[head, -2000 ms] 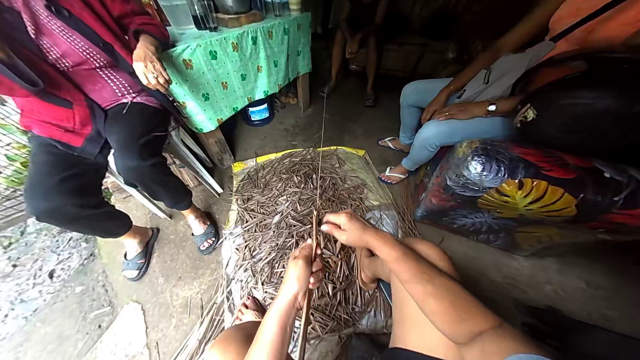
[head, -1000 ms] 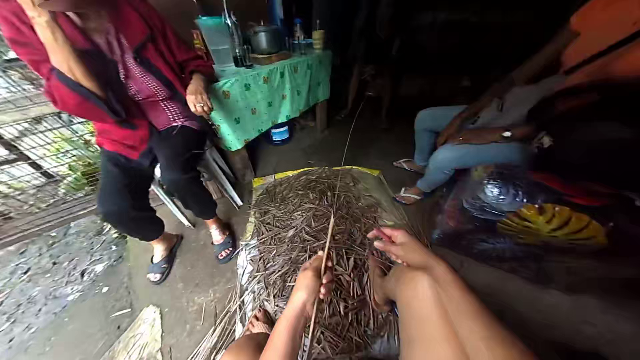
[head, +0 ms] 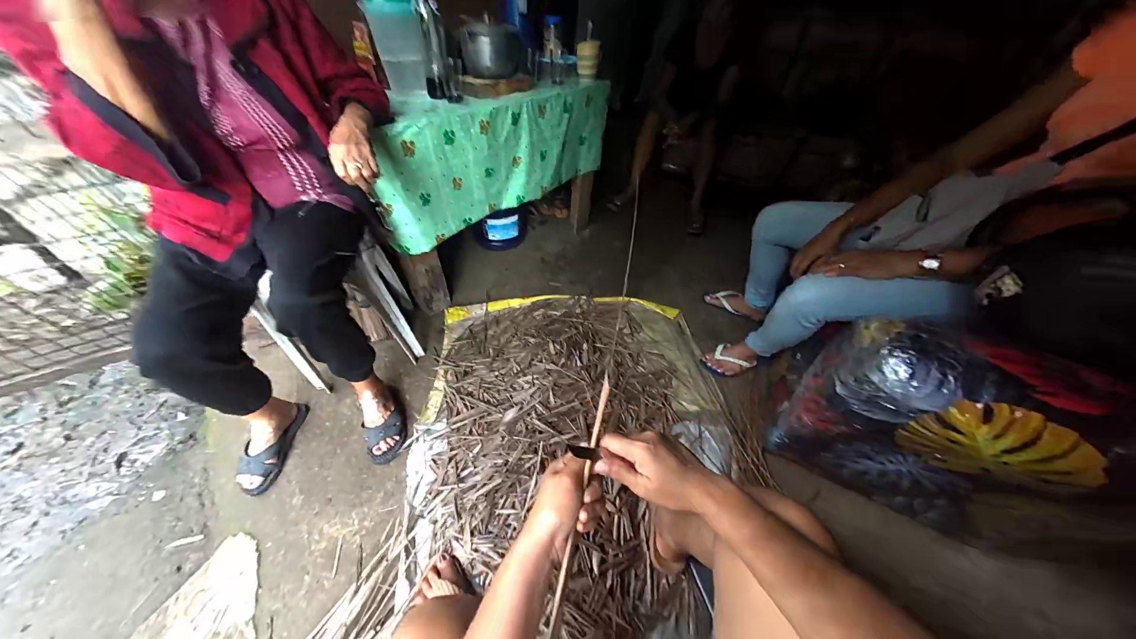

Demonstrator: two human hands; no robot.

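My left hand (head: 564, 497) is closed around a long dry palm leaf strip (head: 602, 410), which tapers into a thin rib rising away from me. My right hand (head: 646, 466) touches the strip just above the left, with a small dark blade (head: 583, 453) at its fingertips, lying across the strip. Below both hands a heap of dry brown leaf pieces (head: 532, 382) covers a sack sheet with a yellow edge (head: 661, 307).
A seated person (head: 266, 195) is at left, beside a table with a green cloth (head: 497, 146). Another person in jeans (head: 834, 302) sits at right, near a plastic-wrapped bundle (head: 994, 435). A third person (head: 692, 106) sits in the dark background.
My right hand, apart from the strip one second ago, is now against it beside the left hand. The person at left has raised an arm since two seconds ago. The view has shifted.
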